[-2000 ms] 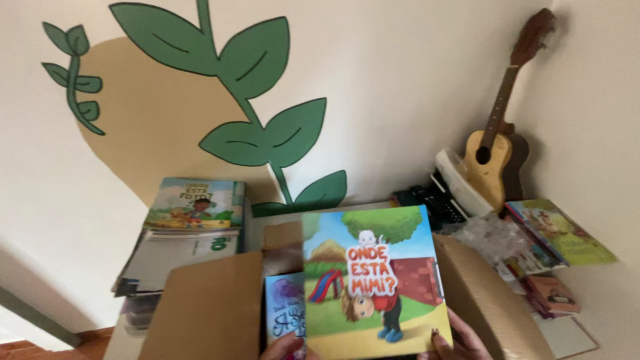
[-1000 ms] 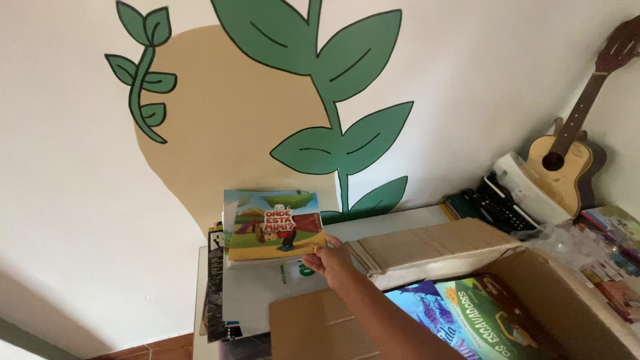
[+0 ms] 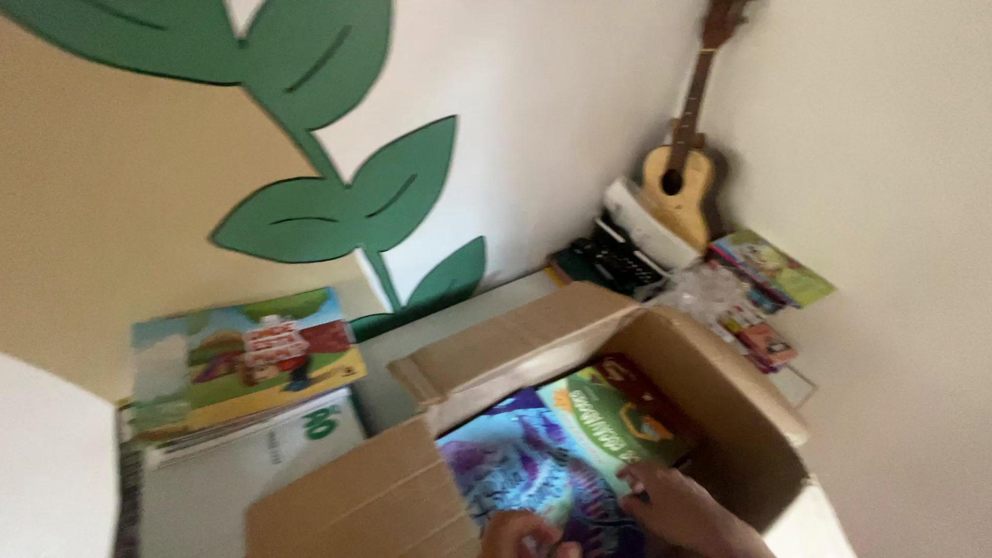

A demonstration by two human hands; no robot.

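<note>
An open cardboard box (image 3: 527,337) holds a blue-purple illustrated book (image 3: 515,457) and, partly beneath or beside it, a green and brown one (image 3: 612,418). My left hand (image 3: 527,535) is at the near edge of the blue-purple book, fingers curled; blur hides whether it grips. Over the right part of the books, my right hand (image 3: 674,496) reaches in from the lower right, its fingertips at the covers; its hold is unclear. The picture book with a child on its cover (image 3: 275,353) lies on the stack at the left, apart from both hands.
A small guitar (image 3: 678,194) leans in the corner behind a white container (image 3: 651,225). Near them are a black device (image 3: 620,260), clear plastic wrapping (image 3: 705,291) and more books (image 3: 775,267). Box flaps (image 3: 364,504) stick out at the left, and a painted plant covers the wall.
The child-cover book was in my hands, then was set on the left stack, where it now lies free. My hand has moved from that stack to the box. The view has shifted.
</note>
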